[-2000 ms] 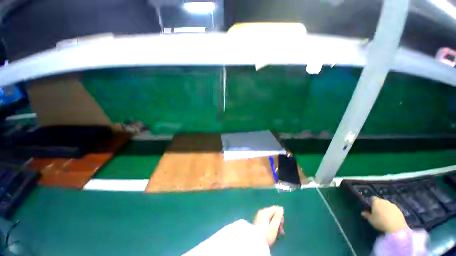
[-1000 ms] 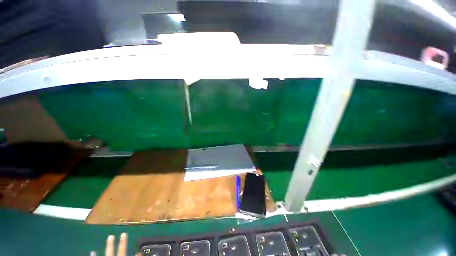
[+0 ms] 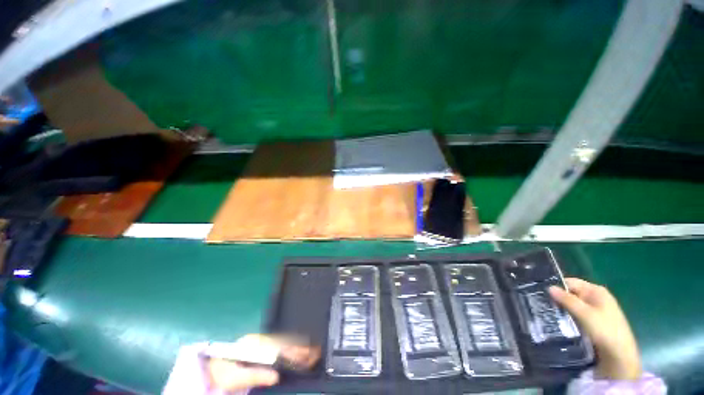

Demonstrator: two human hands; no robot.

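Note:
A black phone tray (image 3: 386, 383) lies on the green bench in front of me. Open-back phones with white printed labels lie in its pockets, such as the phone left of the middle (image 3: 354, 320). The leftmost pocket (image 3: 299, 301) is empty. My right hand (image 3: 610, 320) grips the right edge of the rightmost phone (image 3: 540, 305), which sits askew over its pocket. My left hand (image 3: 243, 370), blurred at the tray's lower left corner, holds a thin, pale-edged thing that looks like a phone seen edge-on.
A wooden board (image 3: 309, 208) behind the tray bears a grey folder (image 3: 390, 158), a blue pen (image 3: 420, 207) and a black phone (image 3: 445, 208). A slanting post (image 3: 587, 123) stands at right. Another board (image 3: 104, 212) with black things is at left, and a dark tray (image 3: 35, 243) at the far left.
The phone tray now lies fully in view before me. My hands have come up at its two ends, the right on a phone. The view has tipped downward.

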